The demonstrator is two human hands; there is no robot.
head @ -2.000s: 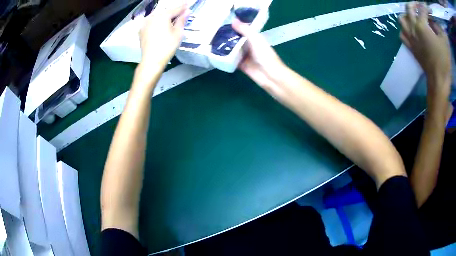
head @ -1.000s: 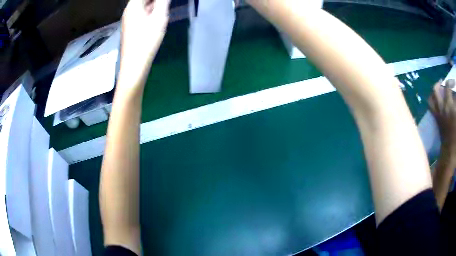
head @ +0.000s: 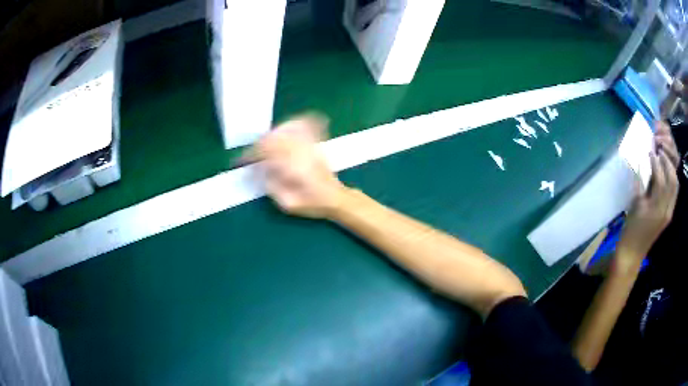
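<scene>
My right hand (head: 294, 167) is blurred over the white rail, just below and right of the lower end of a white retail box (head: 247, 75). Whether it touches the box or holds anything cannot be told. My left hand is out of the picture. A second white box (head: 405, 38) stands on the green belt further right, its upper end cut off. At left a white panel with a dark product picture (head: 64, 94) lies over an inner tray (head: 74, 190), whose rounded cups show below it.
The white rail (head: 445, 134) crosses between belt and green worktop (head: 226, 301). White scraps (head: 524, 127) lie at right. A neighbouring person's hand (head: 652, 203) is on a white box (head: 585, 203) near a blue item (head: 637, 94). White boxes (head: 34, 339) stand at lower left.
My left hand has left the picture. My right hand has come down from the top edge to the rail. The view has shifted, showing more of the neighbour's side and less of the left stack.
</scene>
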